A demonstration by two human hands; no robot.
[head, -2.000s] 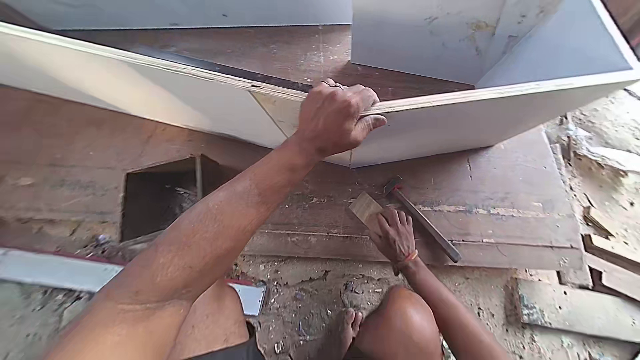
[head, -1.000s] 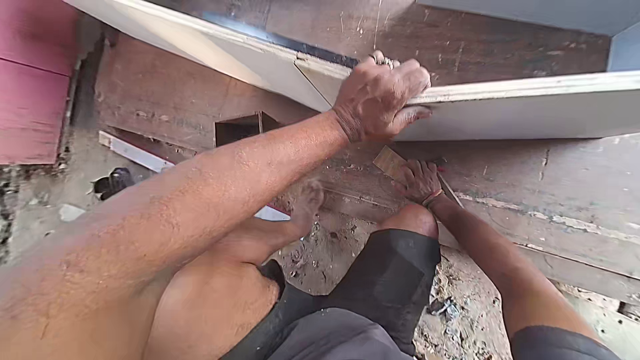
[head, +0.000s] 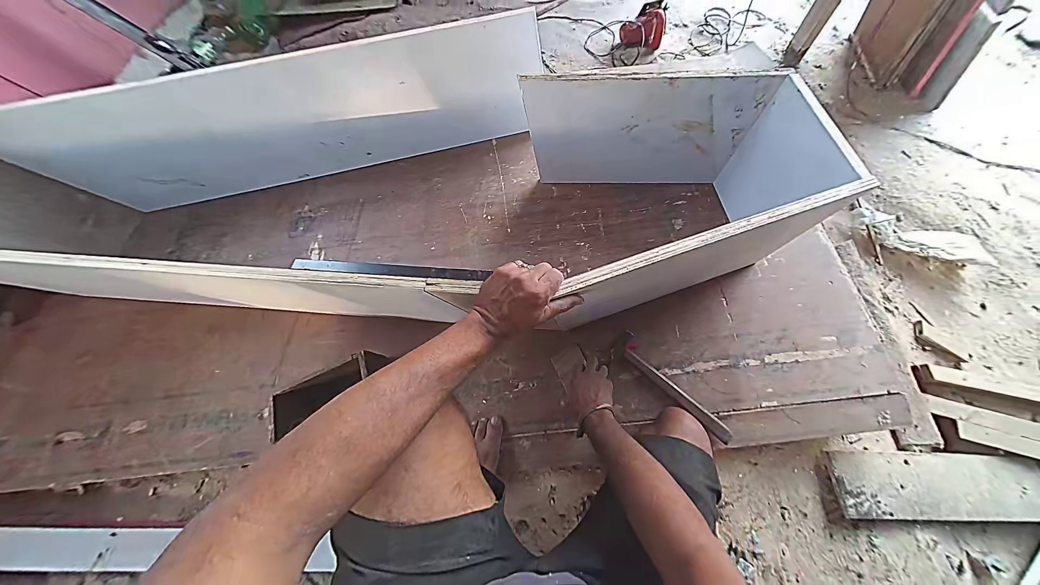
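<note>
My left hand grips the top edge of a white-faced plywood panel near the joint where it meets another long panel. The panels stand on edge on a brown plywood work surface. Beyond the hand, a dark flat metal bar lies partly hidden behind the panel edge. Low in front, my right hand has its fingers on a small wooden block lying on the work surface; whether they close round it is unclear. Just right of that hand lies a hammer, its head toward the panel.
An open-topped wooden box sits left of my knees. White panels stand at the back. Boards and offcuts lie on sandy ground at the right. A red power tool with a coiled cord lies at the top.
The view has swung widely and now takes in more of the panel frame. My left hand stays on the panel edge and my right hand stays at the small block.
</note>
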